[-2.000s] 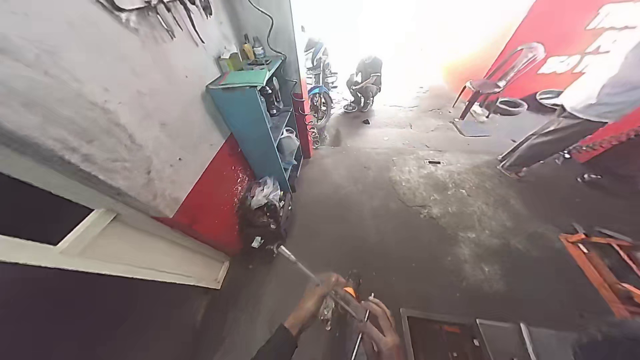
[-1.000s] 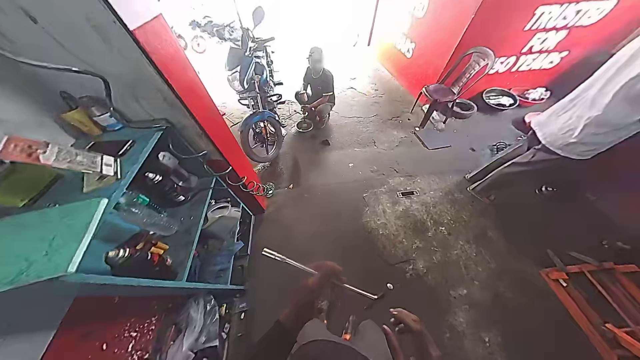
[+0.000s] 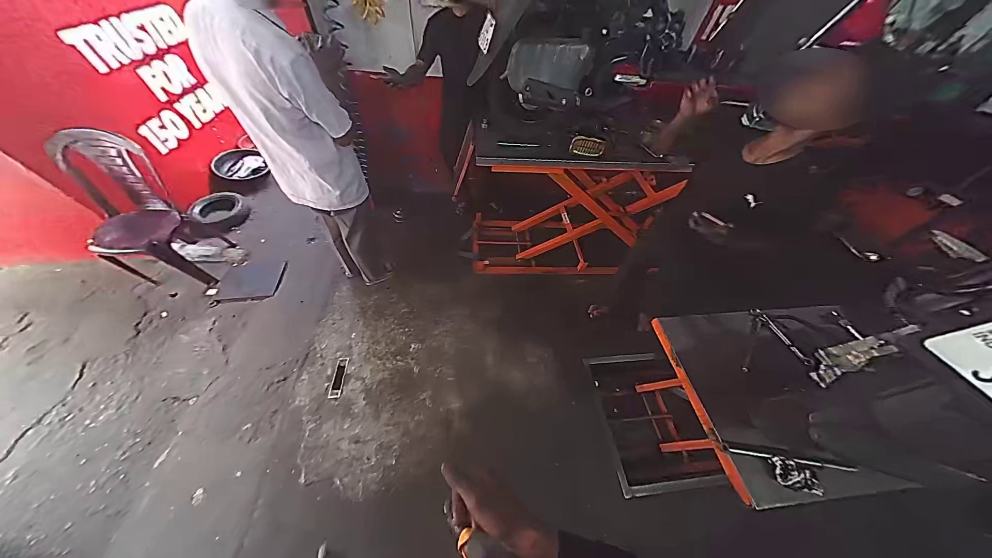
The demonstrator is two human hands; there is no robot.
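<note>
My right hand [image 3: 496, 511] shows at the bottom edge, its dark-sleeved forearm coming in from the right. The fingers curl around a small object with an orange part [image 3: 465, 540]; the rest of it lies hidden in the hand and below the frame edge. My left hand is outside the picture. Left of my right hand, a small pale tip [image 3: 322, 551] pokes up at the lower edge, too little to identify. Bare concrete floor [image 3: 372, 418] lies beyond the hand.
A low lift table [image 3: 775, 411] with orange edging bears metal parts and a rod. Farther back, an orange scissor lift [image 3: 593, 205] carries machinery. A person in white [image 3: 287, 108], a person in dark clothes [image 3: 457, 54] and another at right [image 3: 759, 186] stand around. A plastic chair [image 3: 139, 225] and tyres [image 3: 219, 211] are left.
The view has swung far to the right, away from the blue shelf and motorcycle. My left hand and the long metal rod near it have left the picture.
</note>
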